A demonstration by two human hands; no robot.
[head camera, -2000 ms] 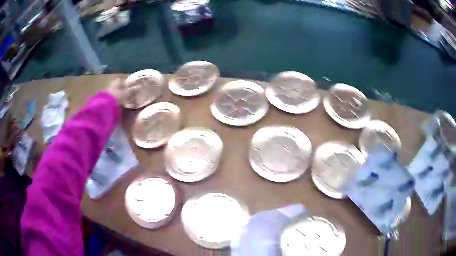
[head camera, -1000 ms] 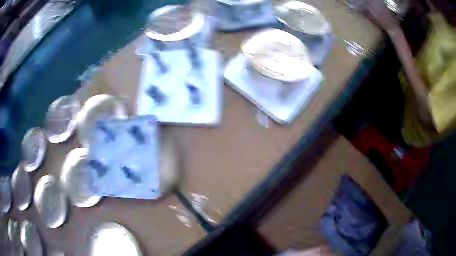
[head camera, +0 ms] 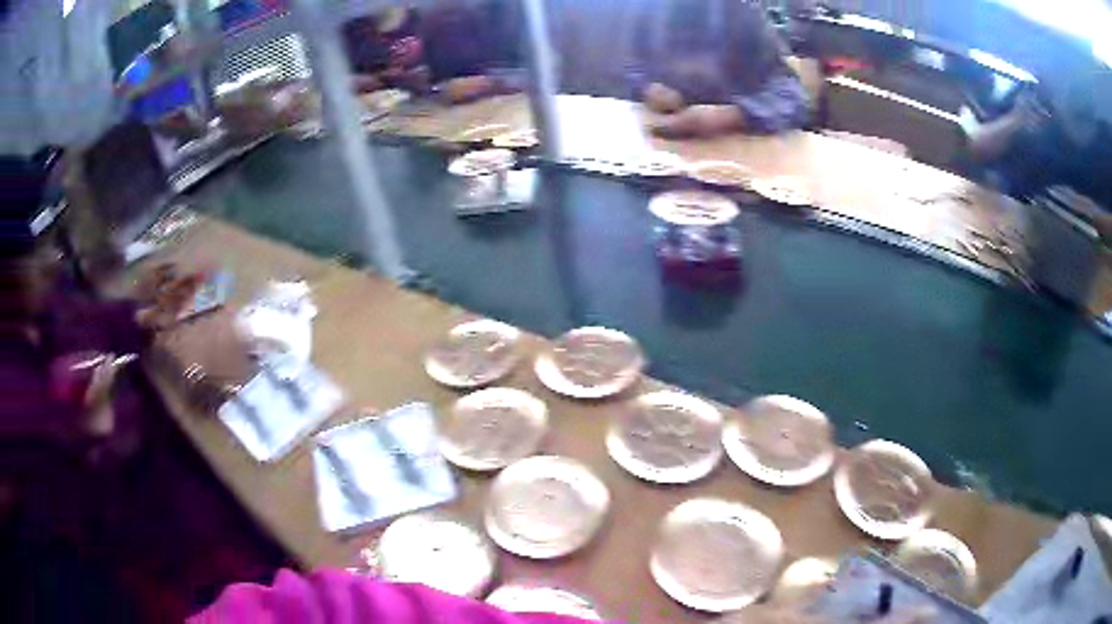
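Note:
Several round pale gold ribbed plates lie on the brown bench in front of me, one near its middle point(head camera: 716, 555) and one by the belt point(head camera: 665, 436). Two white square base plates with dark posts stand on the left, a nearer one point(head camera: 383, 468) and a farther one point(head camera: 282, 408). More base plates with posts are cut off at the lower right point(head camera: 1058, 588). My pink sleeve crosses the bottom edge and covers part of the nearest plates. Neither of my hands can be made out.
The dark green belt point(head camera: 854, 354) carries a base-and-disc assembly point(head camera: 494, 183) and another on a reddish block point(head camera: 695, 232). White crumpled wrap point(head camera: 278, 323) lies on the bench at left. Persons work across the belt; another is at the left edge. Grey upright poles point(head camera: 354, 146) rise at the belt.
The view has swung from the bench's right side back to the left and up, showing the belt and people. My left hand, at a round plate two seconds ago, is out of view.

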